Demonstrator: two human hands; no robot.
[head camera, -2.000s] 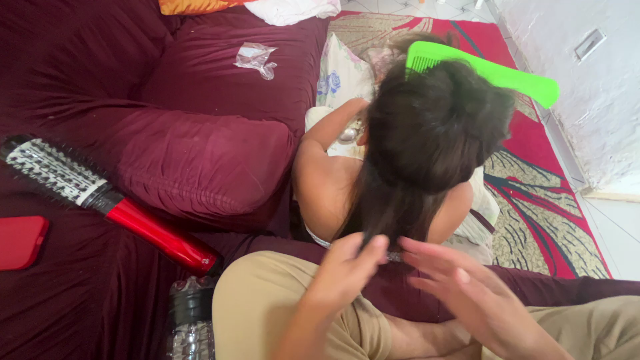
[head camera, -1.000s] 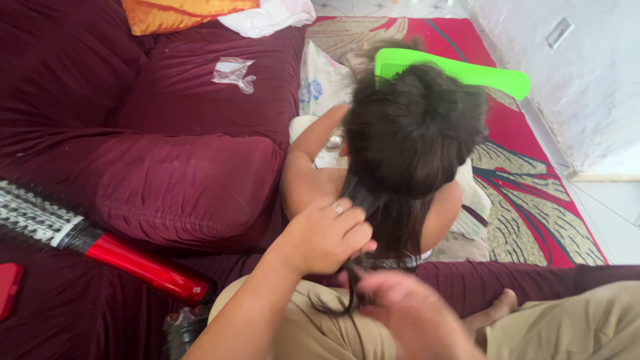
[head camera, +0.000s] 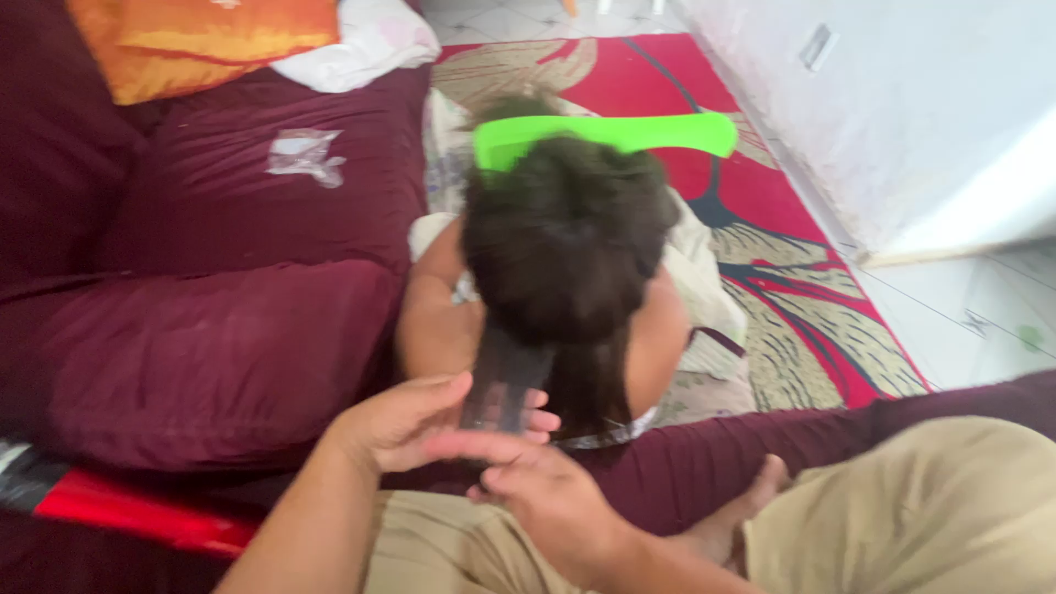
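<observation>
A person with long dark hair (head camera: 569, 239) sits with their back to me, below the edge of the sofa. A bright green plastic comb (head camera: 610, 134) is stuck in the hair at the top of the head. My left hand (head camera: 421, 425) is under a thin section of hair (head camera: 499, 388), palm up, with the strands lying across its spread fingers. My right hand (head camera: 536, 487) is at the lower end of that section, its index finger stretched over toward my left palm. Blur hides whether its fingers pinch any strands.
A red-handled hot-air brush (head camera: 148, 511) lies on the maroon sofa (head camera: 206, 363) at left. Farther back are a clear plastic wrapper (head camera: 305, 157), an orange cushion (head camera: 223, 41) and a white cloth (head camera: 359, 45). A patterned red rug (head camera: 792, 330) runs beside the white wall (head camera: 932, 107).
My left hand, closed around hair one second ago, has opened beneath the section with its palm up. My right hand has come up close beside it. The comb stays in the hair.
</observation>
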